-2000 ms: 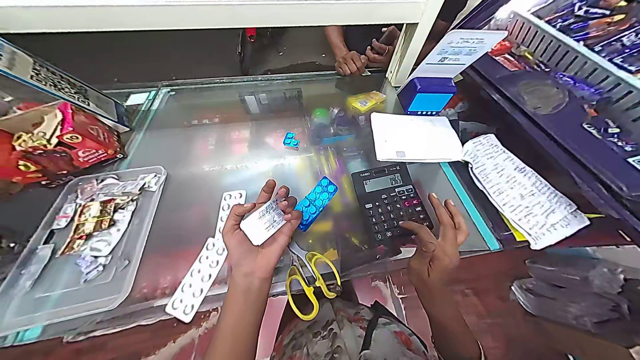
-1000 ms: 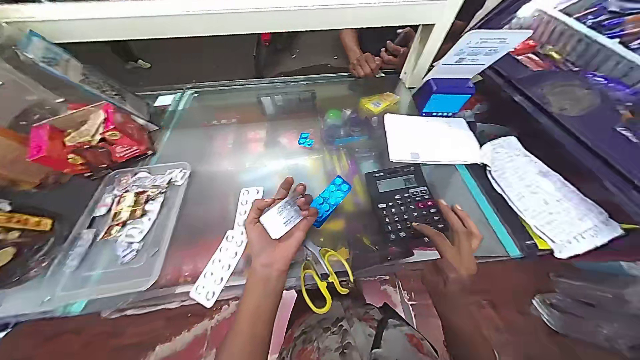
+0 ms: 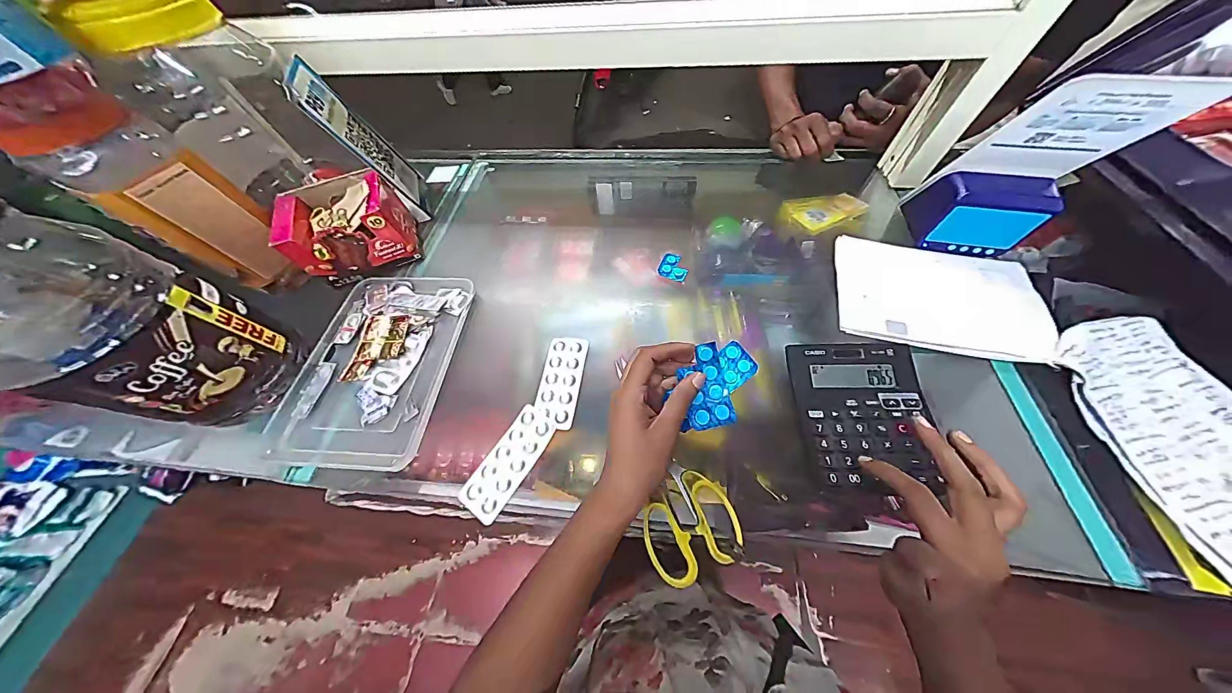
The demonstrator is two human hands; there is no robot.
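My left hand (image 3: 654, 409) pinches a blue blister pack of tablets (image 3: 710, 409) over the glass counter, its blue side up. Part of another blue blister (image 3: 739, 364) shows behind it; whether the fingers also hold that one is unclear. My right hand (image 3: 962, 510) holds nothing, its fingers spread on the lower keys of a black Casio calculator (image 3: 847, 380). Yellow-handled scissors (image 3: 695, 529) lie below my left hand at the counter's front edge. Two silver-white blister strips (image 3: 505, 467) lie overlapping to the left. A small cut blue blister piece (image 3: 673, 268) lies farther back.
A clear plastic tray (image 3: 438, 385) with sachets stands left, beside plastic jars (image 3: 173, 337) and a red box (image 3: 346, 236). An open notebook (image 3: 943, 294) and a blue device (image 3: 991, 217) are at right. Another person's hands (image 3: 807, 135) rest at the counter's far edge.
The piece in my left hand showed its silver-white side before; now its blue side faces up, beside the other blue blister. My right hand stays at the calculator. The view has shifted, showing more jars at left.
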